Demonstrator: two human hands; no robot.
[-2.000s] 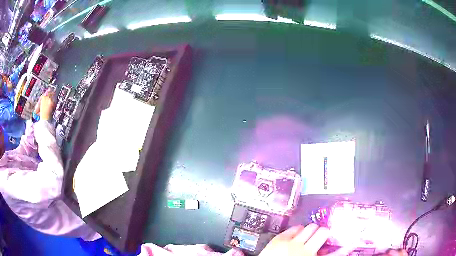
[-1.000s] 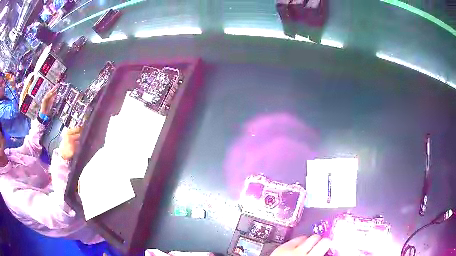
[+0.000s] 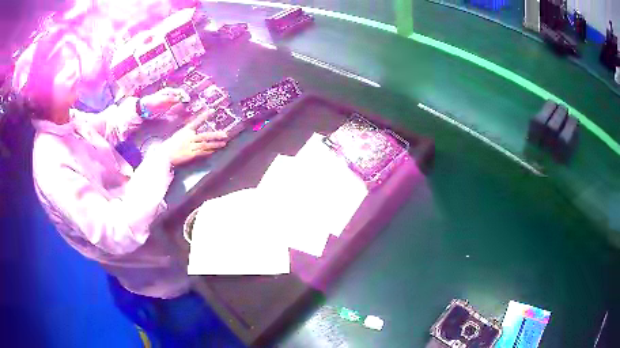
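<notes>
Neither of my hands is in the picture. An open trail camera (image 3: 466, 329) lies on the green bench at the bottom edge, its lower part cut off. A printed card (image 3: 523, 326) in white and blue lies just right of it. A small green and white piece (image 3: 362, 318) lies on the bench left of the camera. The large dark tray (image 3: 387, 212) holds overlapping blank white paper sheets (image 3: 272, 221) and an opened camera (image 3: 369, 148) with dense small parts at its far end.
Another worker (image 3: 102, 183) sits at the left, both hands near opened cameras (image 3: 212, 109) beyond the tray. White bench power supplies (image 3: 160, 58) stand behind them. A black ridged block (image 3: 554, 129) stands at the back right. A dark slim item (image 3: 599, 329) is at the lower right edge.
The view has swung left towards the tray and the other worker. My hand, the bright pink-lit camera and the black cable have left the picture.
</notes>
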